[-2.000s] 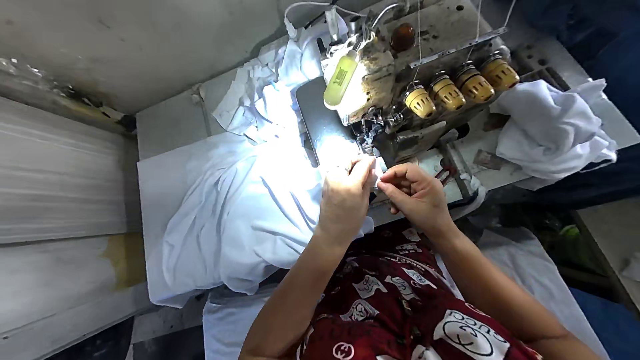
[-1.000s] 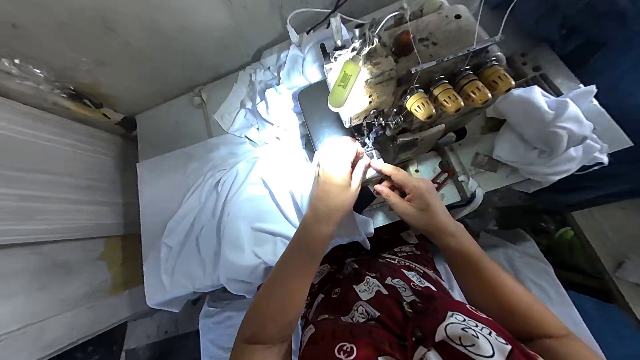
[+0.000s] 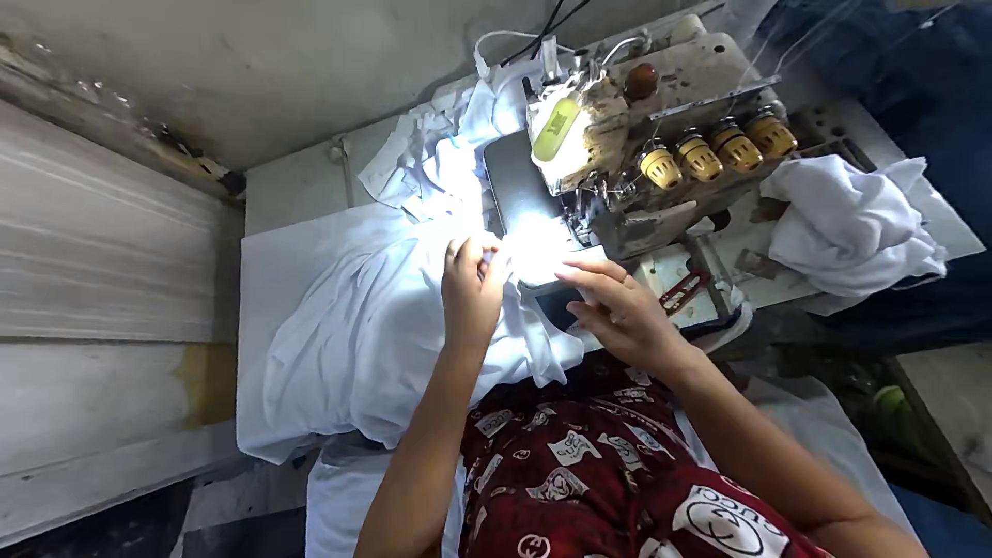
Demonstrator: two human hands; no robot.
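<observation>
My left hand (image 3: 474, 291) is at the bright spot left of the overlock sewing machine (image 3: 597, 128), its fingers pinched on a bit of white fabric, though glare blurs the detail. White fabric (image 3: 364, 325) lies heaped and folded just left of that hand. My right hand (image 3: 624, 310) is spread in front of the presser foot (image 3: 577, 229), fingertips near the machine's lit front plate (image 3: 585, 256); whether it touches anything there cannot be told. A dark flat plate (image 3: 519, 178) stretches back between the fabric and the machine head.
Yellow tension knobs (image 3: 697, 155) line the machine's front. Red-handled snips (image 3: 683, 292) rest right of my right hand. A white cloth bundle (image 3: 856, 225) sits at the table's right end, and crumpled white scraps (image 3: 426, 155) lie at the back. A wall (image 3: 310, 70) rises behind.
My hands were close together by the presser foot and have moved apart. The left hand has shifted left, and the fingers of the right hand have spread.
</observation>
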